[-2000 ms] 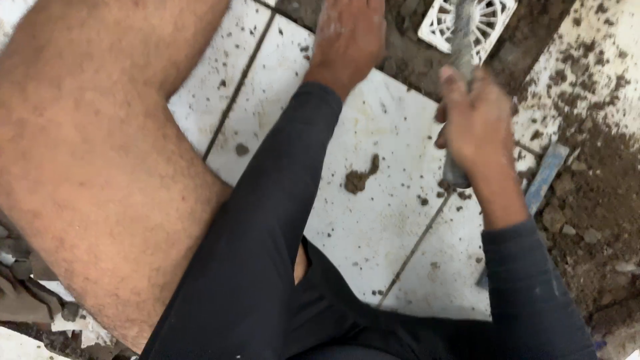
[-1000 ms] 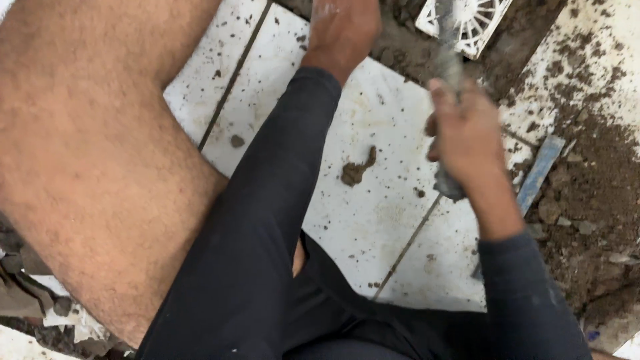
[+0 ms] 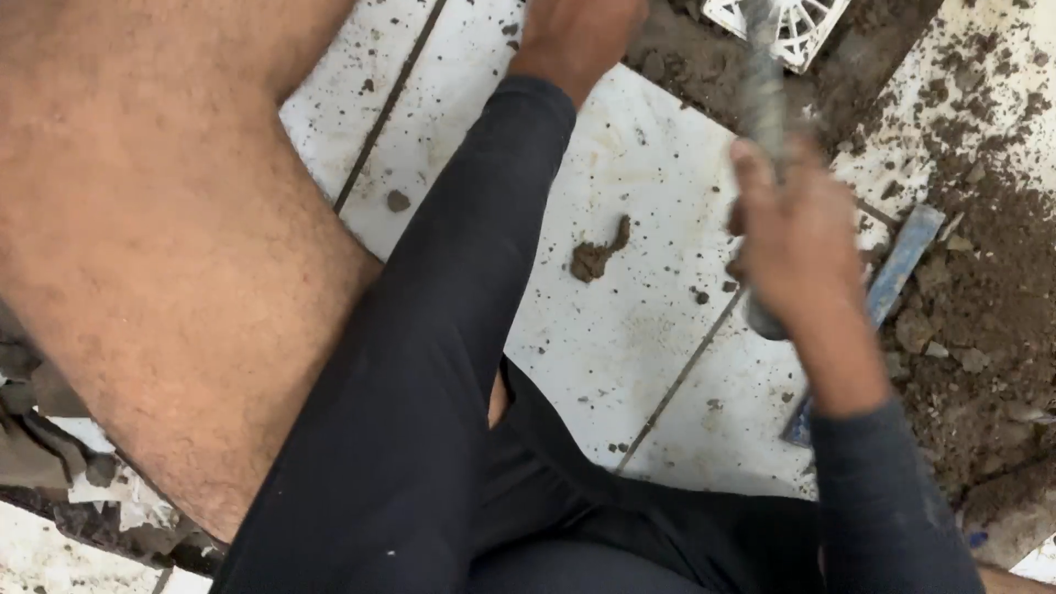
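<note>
My right hand (image 3: 796, 231), blurred, is closed around the grey handle of a tool (image 3: 766, 91); the tool's far end runs past the top edge, so its kind cannot be told. Its shaft passes over a white slotted drain grate (image 3: 796, 41) set in wet brown mortar (image 3: 693, 70). At the top edge is my left hand (image 3: 582, 33), with its fingers out of view; whether it holds anything cannot be told. White floor tiles (image 3: 643, 330) lie below both hands, with a small clump of mortar (image 3: 596, 257) on them.
A blue, mortar-stained flat bar (image 3: 903, 264) lies right of my right hand, partly under the forearm. Loose soil and rubble (image 3: 990, 330) spread along the right side. Broken debris (image 3: 49, 445) lies at the lower left, beyond my bare leg (image 3: 181, 247).
</note>
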